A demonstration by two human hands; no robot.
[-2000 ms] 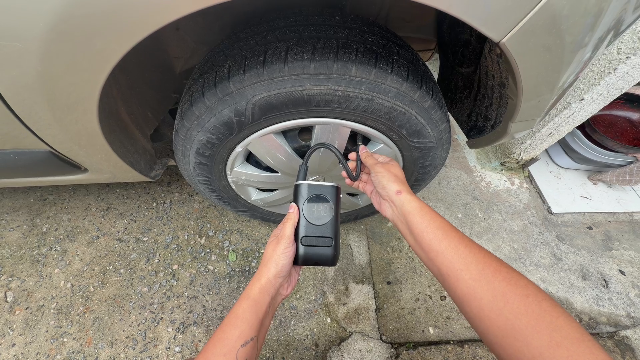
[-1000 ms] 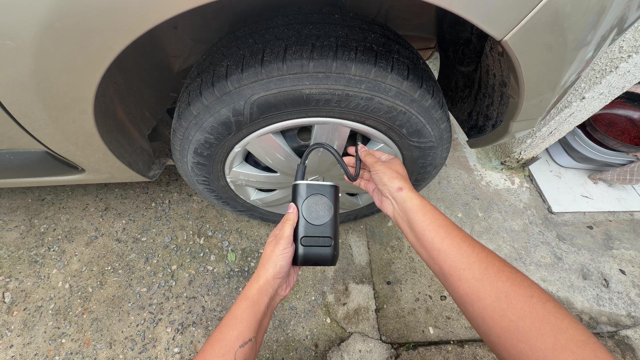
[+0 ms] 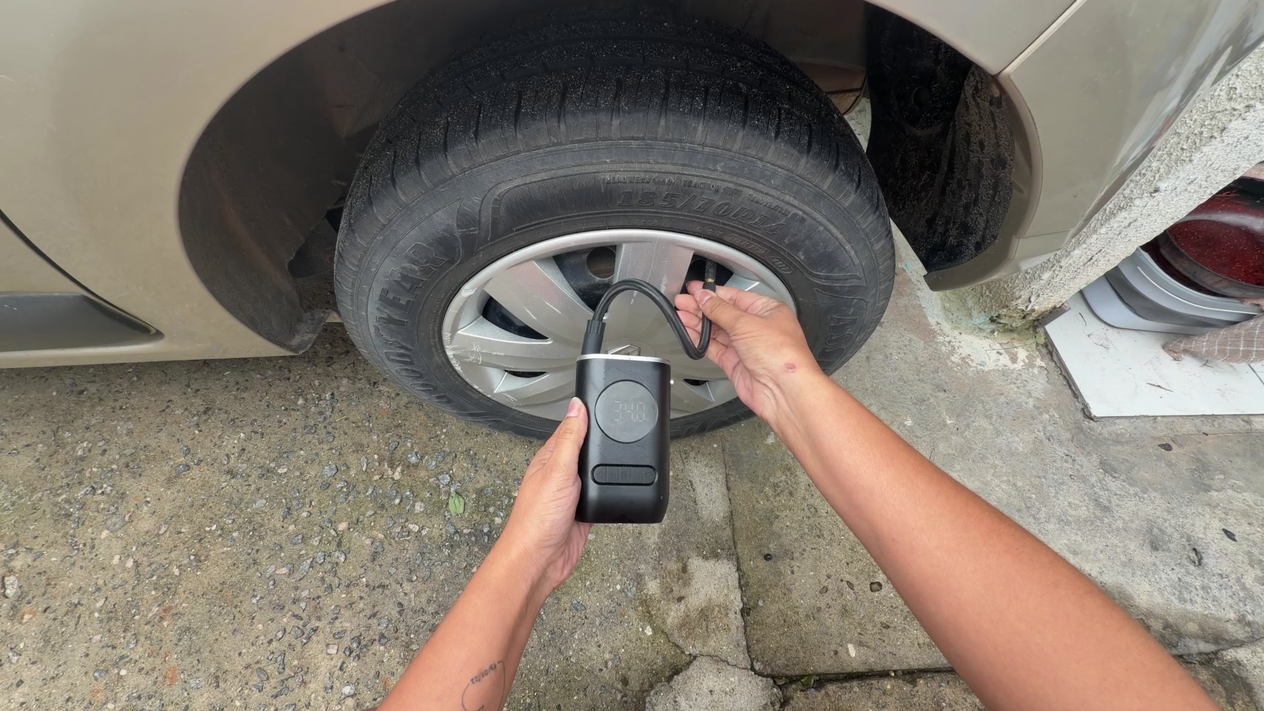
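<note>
My left hand (image 3: 553,494) grips a black portable tire inflator (image 3: 624,499) upright, its round display faintly lit. From its top a short black hose (image 3: 647,286) loops over to the right. My right hand (image 3: 746,341) pinches the hose's end fitting (image 3: 710,278) between thumb and fingers, at an opening near the rim of the silver wheel cover (image 3: 538,301). Whether the fitting touches the valve stem, I cannot tell. Around the cover is the black rubber tire (image 3: 612,148) of a car.
The beige car fender (image 3: 109,128) arches over the tire. At the right, a rough concrete post (image 3: 1136,188) stands beside a white tile slab (image 3: 1145,370) bearing a grey plastic container (image 3: 1165,286) and a dark red pan (image 3: 1220,242). Cracked concrete (image 3: 820,583) lies below.
My right hand has moved slightly, with the hose end now up at the wheel cover's opening. Digits now show on the inflator's display. My left hand holds the inflator as before.
</note>
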